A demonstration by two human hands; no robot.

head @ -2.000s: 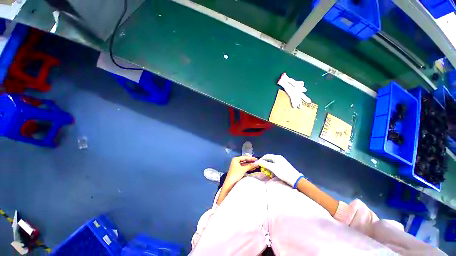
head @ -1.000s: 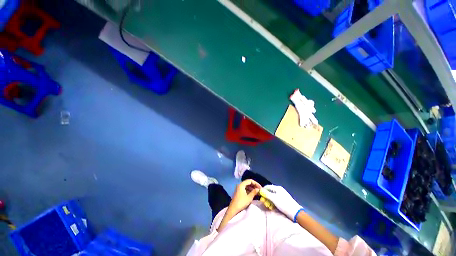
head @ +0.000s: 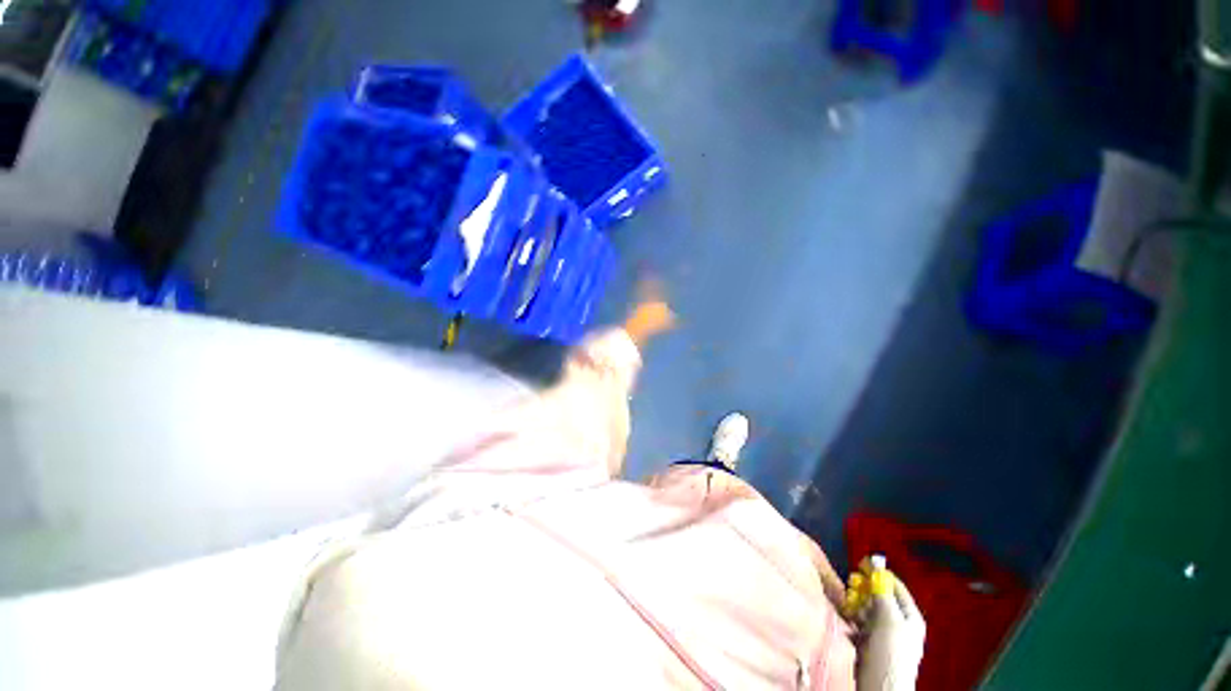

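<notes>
My left hand (head: 651, 317) is bare, small and blurred, reached out over the floor beside the stacked blue bins; whether it holds anything cannot be told. My right hand (head: 884, 614) wears a white glove with yellow fingertips and is low at the right, beside the pink jacket. Its fingers are curled; a small pale spot shows at the fingertips, but what it is cannot be told. A blue bin stack (head: 524, 257) stands on the floor, its top bin filled with small dark contents. Another filled blue bin (head: 628, 196) sits tilted against it.
A white surface (head: 203, 432) fills the left side. The green bench (head: 1120, 540) runs along the right edge. A red stool (head: 965, 601) stands beside the bench at lower right. A blue stool (head: 1033, 277) with a pale sheet is at right, another blue stool (head: 898, 34) at the top.
The view has swung from the bench to the floor bins. My hands were together at the waist and are now apart: the bare left reaches out, the gloved right is at the side.
</notes>
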